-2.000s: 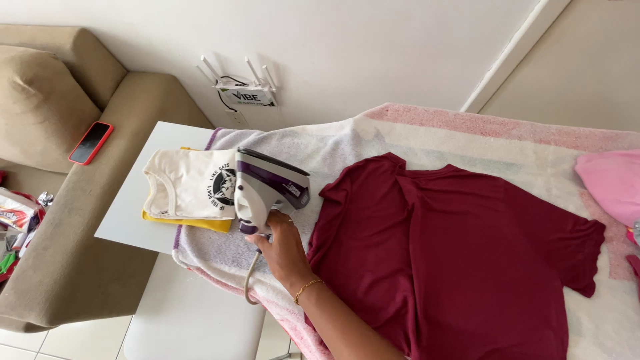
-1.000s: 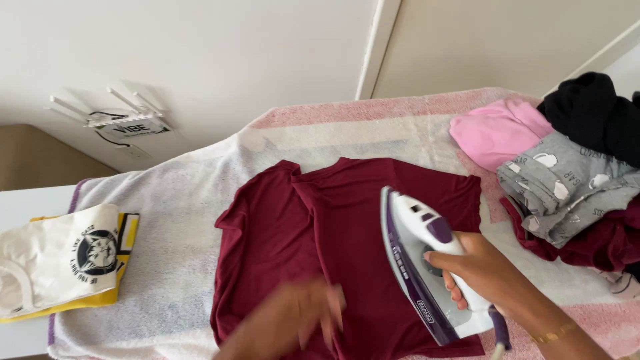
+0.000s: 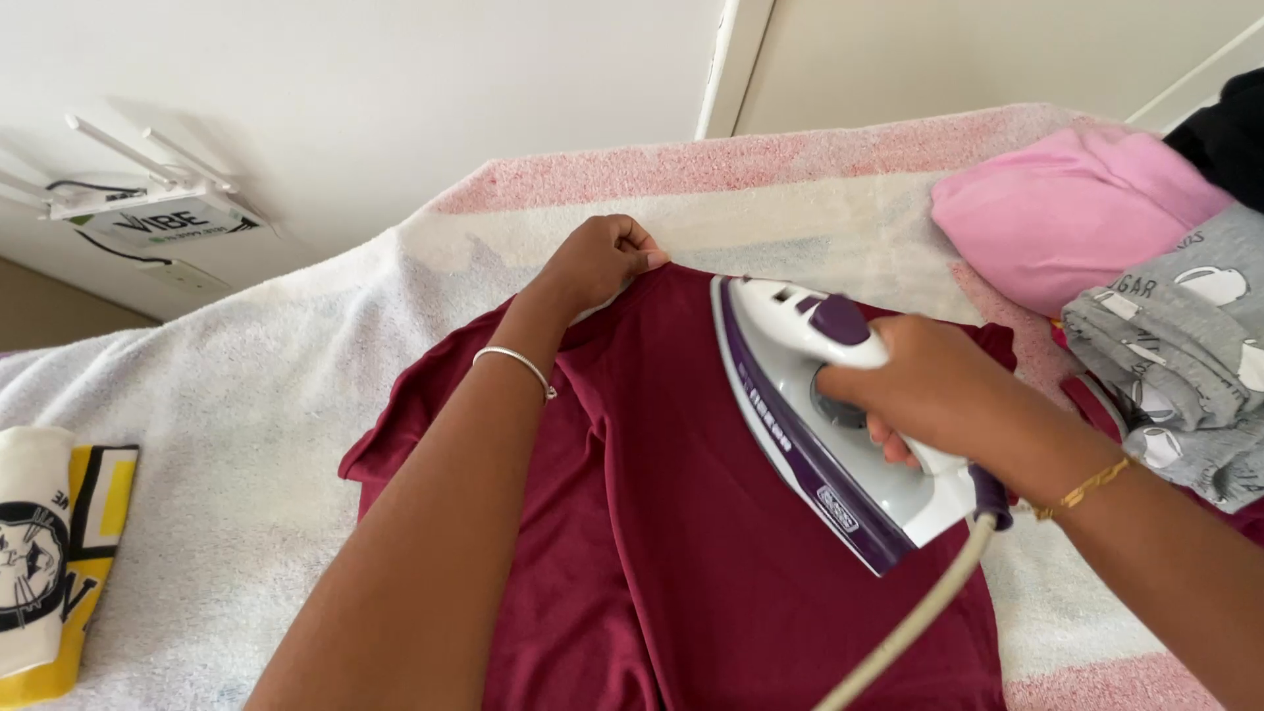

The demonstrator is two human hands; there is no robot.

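Observation:
A maroon T-shirt lies spread on a towel-covered surface, with folds down its middle. My left hand pinches the shirt's top edge near the neckline, its thumb and fingers together on the cloth. In my right hand is the handle of a white and purple clothes iron, which rests on the right part of the shirt, its tip toward the top edge. The iron's soleplate is hidden. From its heel a beige cord runs down to the bottom of the view.
Folded white and yellow garments lie at the far left. A pink garment, a grey printed one and a black one are heaped at the right. On the wall behind is a white router with antennas and cables.
Two seconds ago the iron stood by the folded garments at the left; now it is on the shirt. My left hand, blurred over the shirt's lower part a second ago, is now at its top edge.

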